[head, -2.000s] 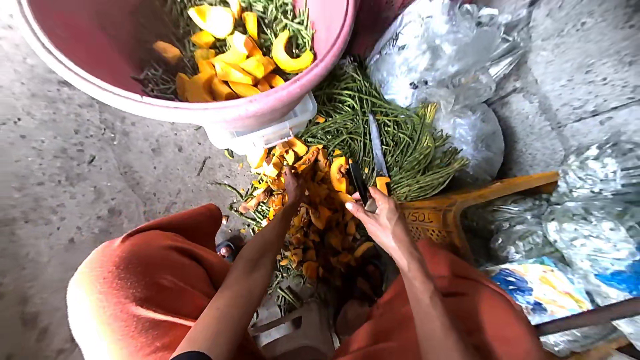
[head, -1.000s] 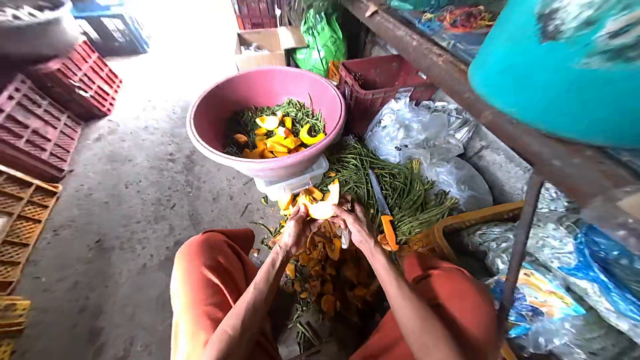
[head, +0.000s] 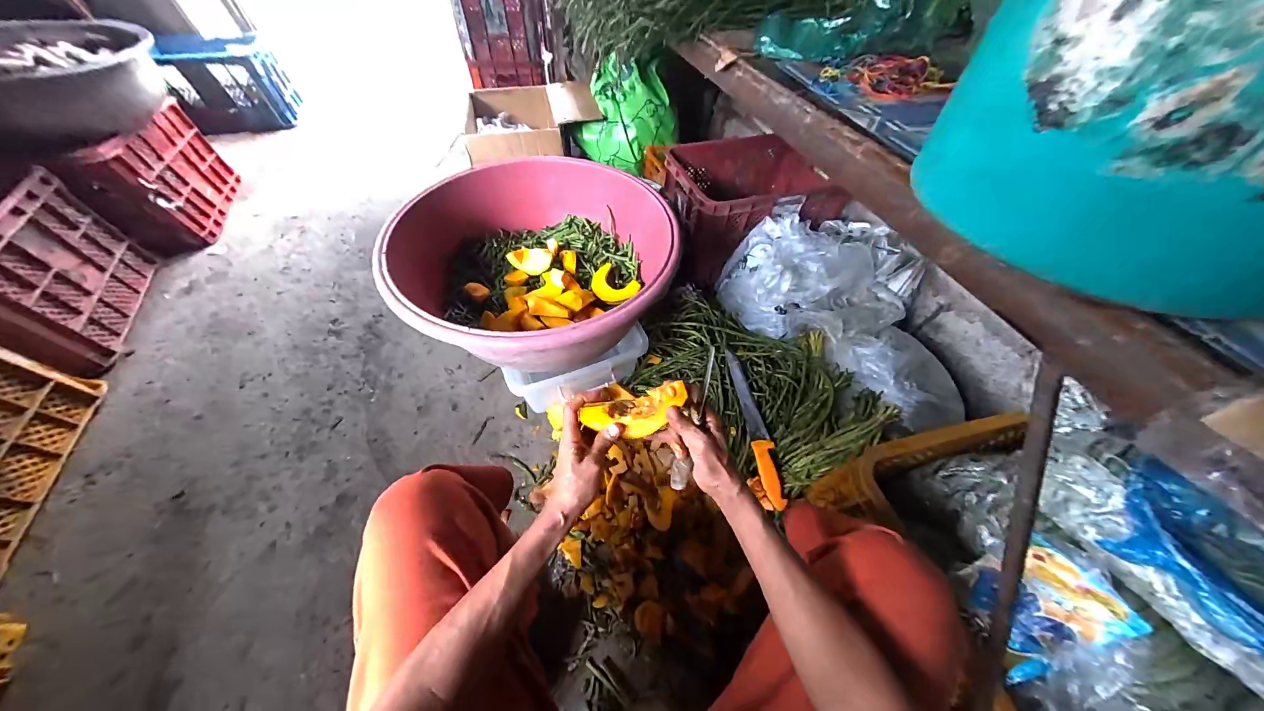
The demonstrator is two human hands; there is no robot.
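My left hand (head: 581,456) grips the left end of a curved pumpkin slice (head: 640,413), its seedy hollow facing up. At the slice's right end, my right hand (head: 706,452) holds a small knife (head: 708,380), blade upward, with a pale handle end showing below the palm. Pumpkin peelings and scraps (head: 642,523) lie heaped beneath both hands. A larger knife with an orange handle (head: 767,474) rests on long green beans (head: 790,395) at the right. Beyond my hands, a pink basin (head: 395,267) holds pumpkin pieces (head: 548,296) over cut green beans, above a clear plastic container (head: 583,373).
Plastic bags (head: 800,276) and a yellow crate (head: 928,439) are at the right, under a metal-edged table (head: 987,286) with a teal tub (head: 1066,217). A dark red crate (head: 731,212) stands behind the basin. Stacked crates (head: 79,267) line the left.
The view has swung up and widened since the first frame. My left hand, low over the peelings then, now holds up a pumpkin slice, which both hands were at one second ago.
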